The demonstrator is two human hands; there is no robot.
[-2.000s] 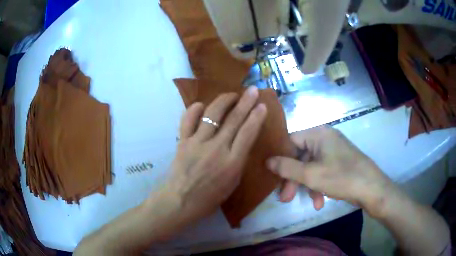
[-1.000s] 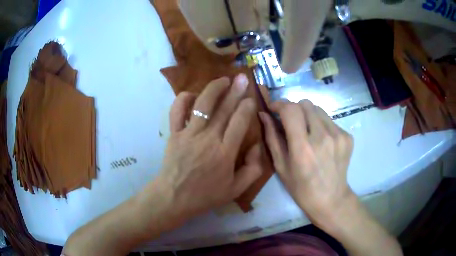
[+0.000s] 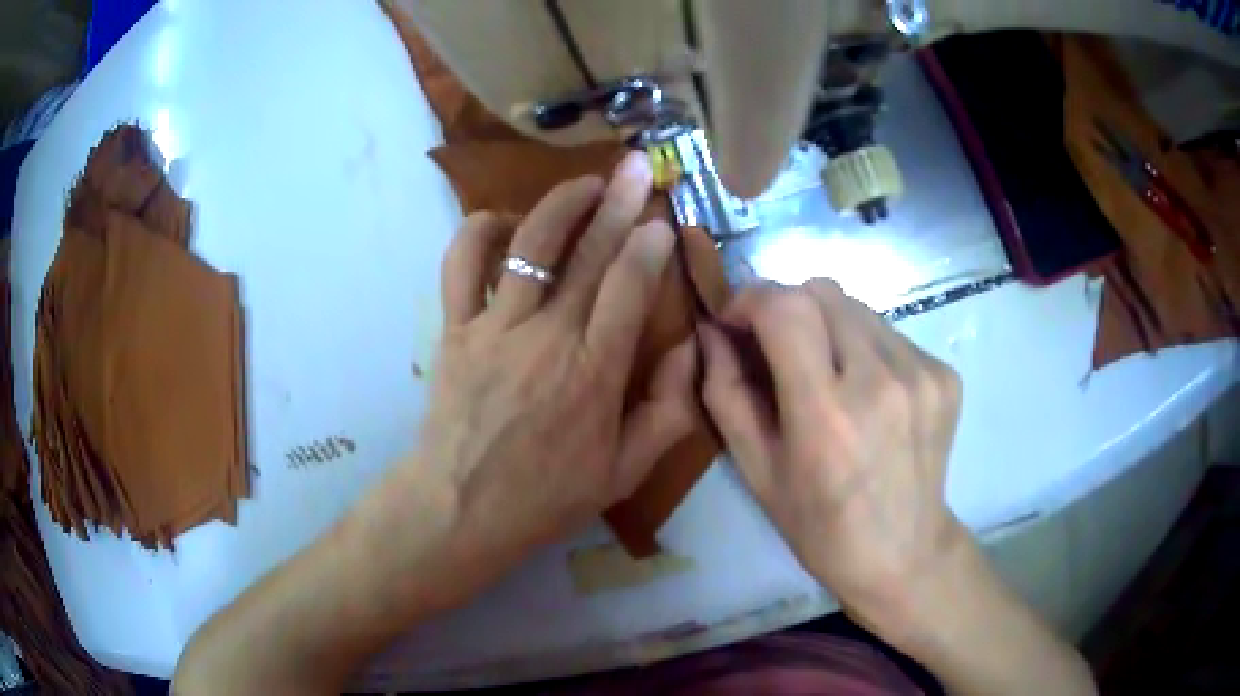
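A rust-brown leather panel [image 3: 660,496] lies under my hands, its upper end at the presser foot beside the yellow edge guide [image 3: 665,166]. My left hand [image 3: 544,354] is spread flat on the panel, a ring on one finger, fingertips close to the foot. My right hand [image 3: 830,422] pinches the panel's right edge, which is folded up below the needle plate [image 3: 710,211]. The fingers hide part of that edge. More brown leather [image 3: 510,177] runs up behind the sewing machine head [image 3: 612,55].
A fanned stack of brown panels [image 3: 150,367] lies at left. A ridged cream knob [image 3: 864,181] is right of the foot. A dark pouch [image 3: 1013,163], loose brown leather [image 3: 1156,299] and red-handled snips [image 3: 1172,211] lie at right. A beige patch [image 3: 628,571] is near the front edge.
My right hand has come from lower right and taken hold of the panel's right edge, now folded. My left hand and the panel have moved up toward the foot. The view has shifted slightly.
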